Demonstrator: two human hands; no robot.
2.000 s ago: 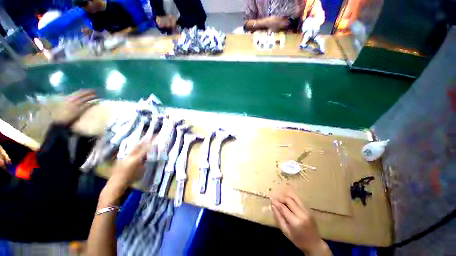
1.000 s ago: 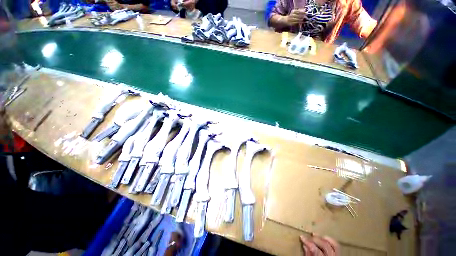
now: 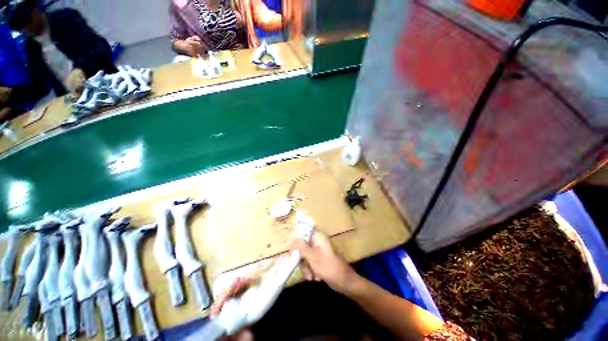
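A pale grey moulded limb (image 3: pixel 272 283) is held at a slant over the front edge of the bench. My right hand (image 3: pixel 325 258) holds it near its narrow upper end. My left hand (image 3: pixel 231 296) grips its lower part, partly hidden by the limb and cut by the bottom edge of the picture. The white glue dish (image 3: pixel 281 209) sits on the cardboard mat (image 3: pixel 250 236), with thin pale sticks (image 3: pixel 299 180) around it. A small pile of black parts (image 3: pixel 356 195) lies right of the mat. Whether the limb's tip carries a black part, I cannot tell.
Grey limbs (image 3: pixel 95 260) lie in a row at left. A white bottle (image 3: pixel 351 152) stands by the paint-stained metal cabinet (image 3: pixel 427 113), where a black cable (image 3: pixel 460 146) hangs. A blue-edged bin of brown pieces (image 3: pixel 513 273) is at right. Seated people are across the green belt (image 3: pixel 200 140).
The view has swung right, bringing the cabinet and bin into view. A limb is now in both my hands; one second ago my right hand was empty at the bench edge.
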